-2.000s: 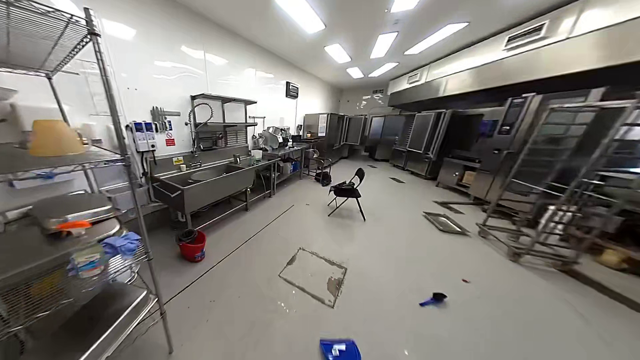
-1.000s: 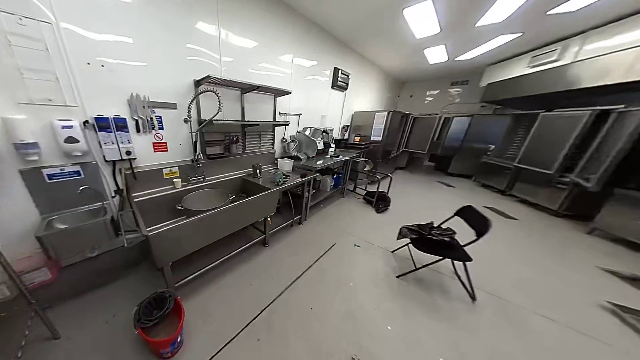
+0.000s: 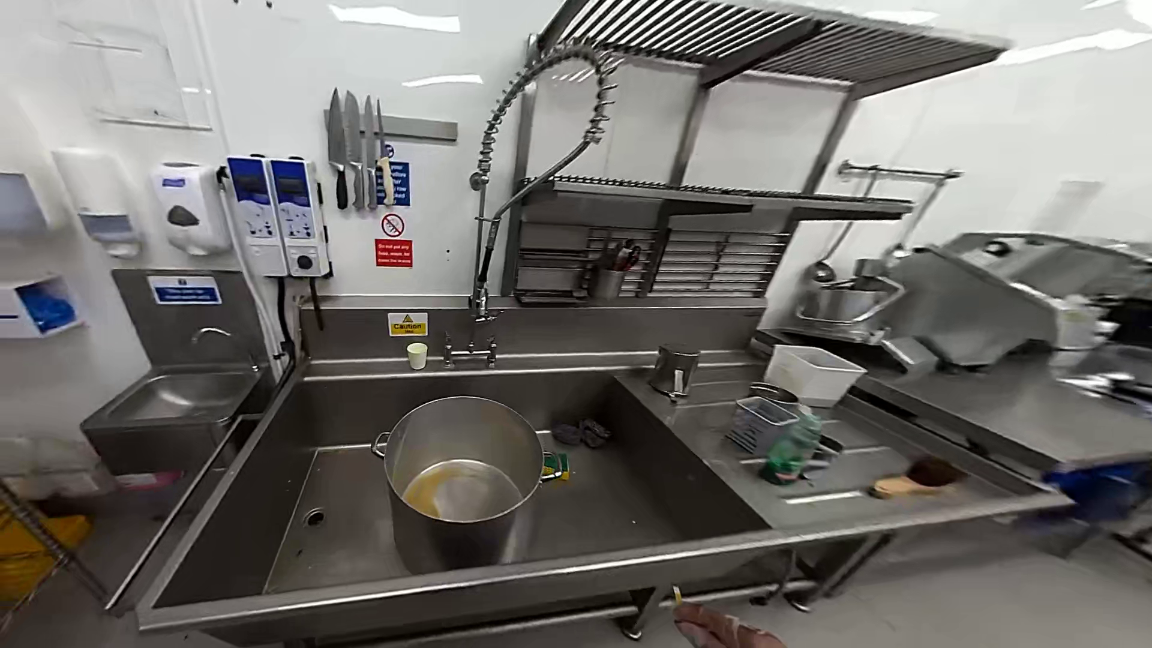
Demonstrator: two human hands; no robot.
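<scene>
At the bottom edge, my right hand (image 3: 724, 627) shows only in part, low in front of the sink's front rim; whether it holds anything is unclear. A small yellowish thing (image 3: 677, 595) is just above its fingertips. My left hand is out of view. Beyond stands a large steel stockpot (image 3: 463, 486) in the deep steel sink (image 3: 360, 576), with some yellowish liquid or residue at its bottom. A green and yellow sponge (image 3: 556, 466) and a dark grey scouring pad or cloth (image 3: 580, 433) lie right of the pot.
A spring-hose tap (image 3: 477, 315) rises behind the sink. The drainboard (image 3: 711, 450) holds a green bottle (image 3: 792, 447), a grey basket (image 3: 759, 425), a white tub (image 3: 813, 374) and a wooden-backed brush (image 3: 916, 479). Knives (image 3: 358, 148) hang on the wall. A small hand basin (image 3: 180, 396) is at left.
The view has moved up to the sink and turned left. The chair and red bucket seen earlier are out of view. My right hand has come into view at the bottom.
</scene>
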